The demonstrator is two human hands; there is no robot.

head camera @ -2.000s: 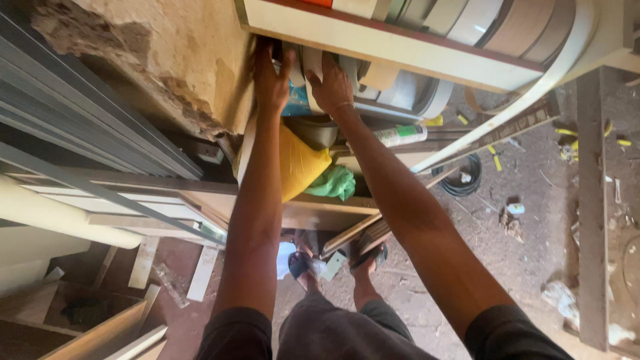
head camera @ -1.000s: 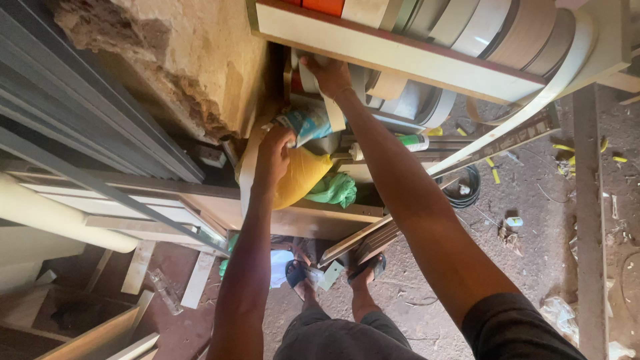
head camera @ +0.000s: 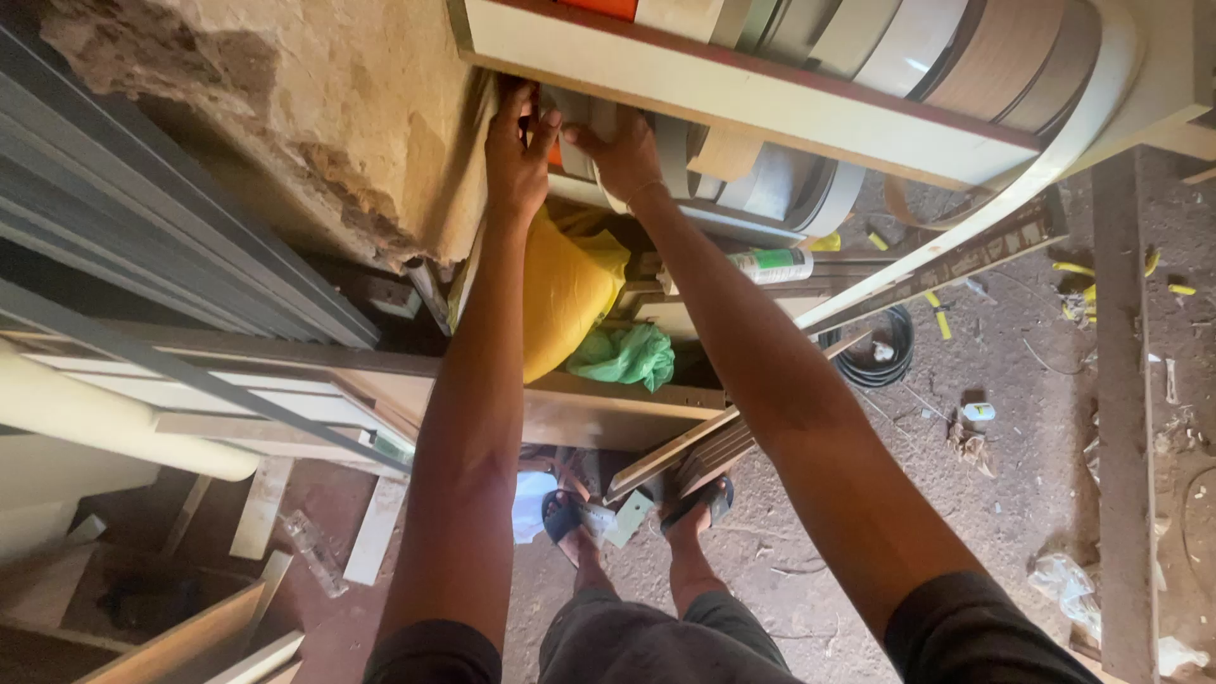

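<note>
My left hand [head camera: 520, 157] reaches into the lower shelf at its left end, fingers partly bent beside an orange roll [head camera: 554, 153]. Close to its right, my right hand [head camera: 622, 157] lies at the rolls of edge banding [head camera: 673, 152], its fingertips partly hidden under the shelf board [head camera: 741, 90]. Whether either hand grips a roll is hard to tell. Below the hands sit a yellow plastic bag [head camera: 570, 294] and a crumpled green plastic bag [head camera: 624, 355]. A white tube with a green label [head camera: 771, 266] lies right of my right forearm.
More banding rolls [head camera: 993, 52] fill the upper shelf. Broken masonry [head camera: 380, 104] and grey metal profiles [head camera: 171, 180] stand at the left. A curved white strip [head camera: 988, 214] runs down the right side. Thin boards [head camera: 708, 451] lean near my feet, with a black cable coil [head camera: 879, 347] on the littered floor.
My left hand has moved from the blue-and-white packet above the yellow bag up into the lower shelf. That packet no longer shows. My right hand has shifted slightly down at the rolls.
</note>
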